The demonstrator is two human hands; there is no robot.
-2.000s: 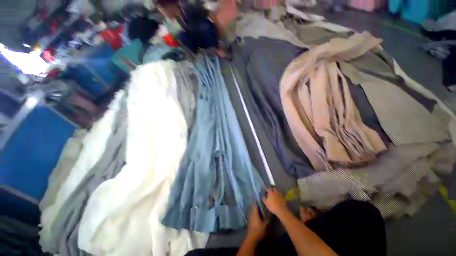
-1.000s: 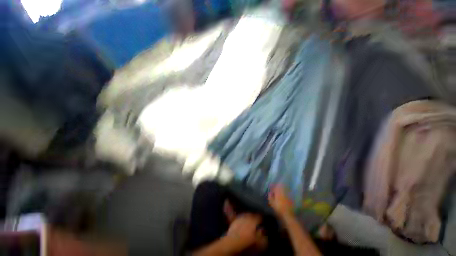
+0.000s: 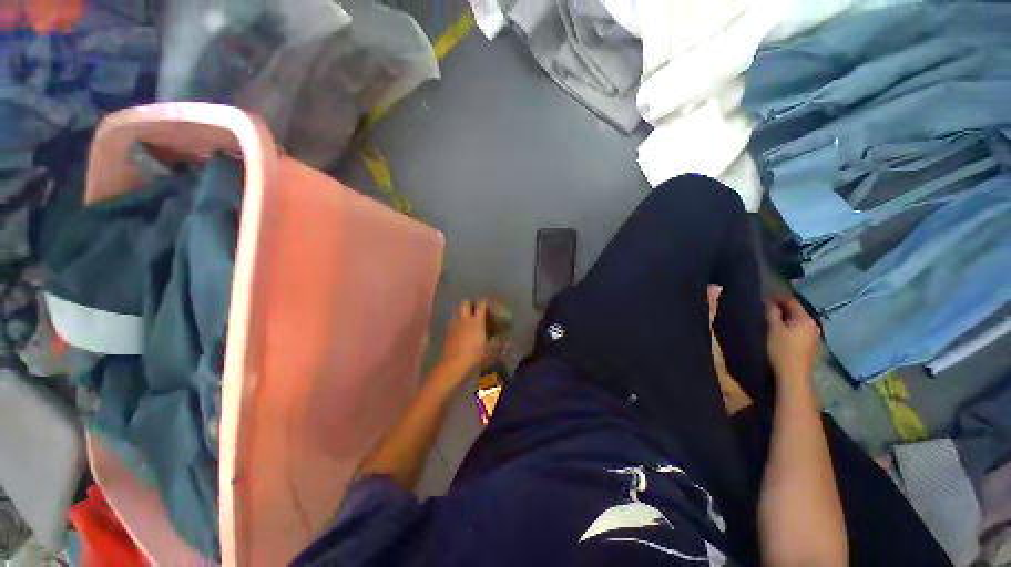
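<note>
My left hand [image 3: 468,334] is over the floor between the pink tub and my leg, at a small brownish roundish item [image 3: 498,321]; whether the fingers hold it is unclear. A smartphone [image 3: 554,267] with a dark screen lies on the floor beyond it. My right hand [image 3: 793,338] is beside my bent leg, near the hem end of the blue curtain [image 3: 876,244]; its fingers are curled and what they hold is hidden. A small orange and dark packet [image 3: 488,397] lies beside my hip.
A pink tub [image 3: 344,288] with dark teal cloth [image 3: 194,299] stands close on the left. White curtain [image 3: 698,100] and light grey curtain [image 3: 577,55] lie ahead. Yellow tape [image 3: 904,410] marks the floor. Striped fabric [image 3: 937,487] lies at the lower right.
The view has swung left and down, bringing in the tub and phone. My left hand has moved away from my lap to the floor on the left. The blue curtain now shows at the right.
</note>
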